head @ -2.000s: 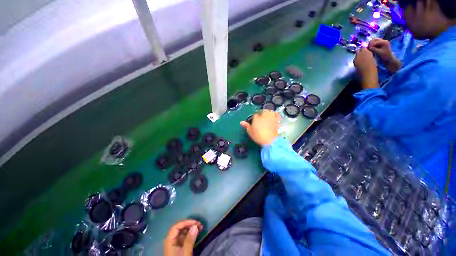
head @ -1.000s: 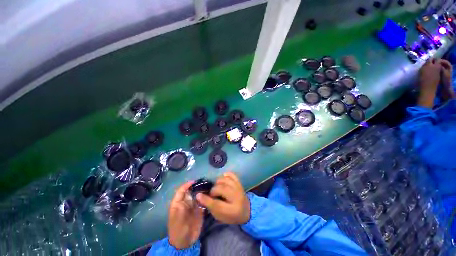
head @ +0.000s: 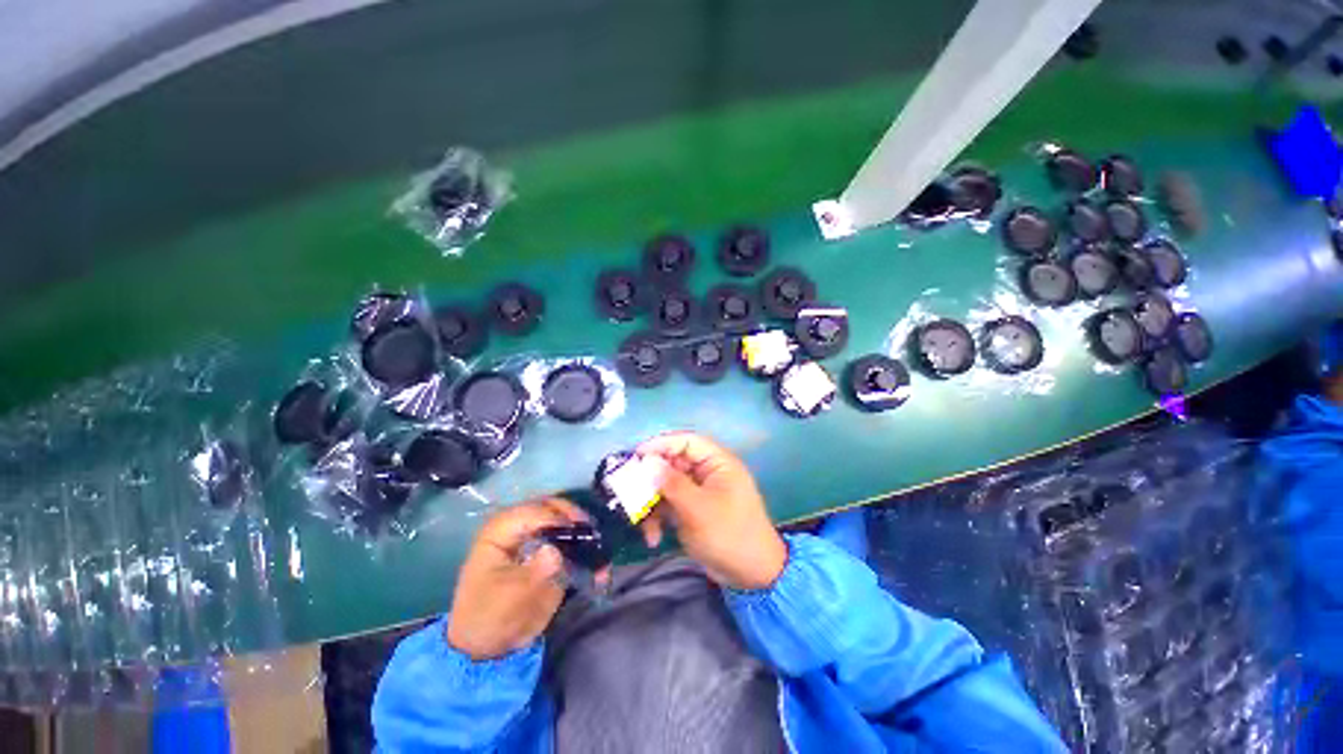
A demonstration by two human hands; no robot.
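Note:
My left hand [head: 511, 578] holds a black disc [head: 572, 542] low at the bench's near edge. My right hand [head: 710, 505], just right of it, holds a small white and yellow pad [head: 635, 485] with a dark round part behind it. The two hands are close together but hold separate pieces. Several hubbed black discs [head: 673, 309] lie in front; two white pads [head: 806, 388] lie on discs at that group's right side. Smooth black discs [head: 489, 398], some on clear film, lie to the left.
Two discs on film [head: 944, 348] and a larger disc group [head: 1091, 271] lie right. A white post [head: 943, 125] stands behind. Clear trays are at left [head: 133, 516] and lower right [head: 1178, 589]. A blue bin [head: 1309, 152] and a person's blue sleeve [head: 1308, 508] are far right.
My right hand came back from the right-hand discs to my left hand, then moved slightly apart and now holds a white and yellow pad. The view has turned left.

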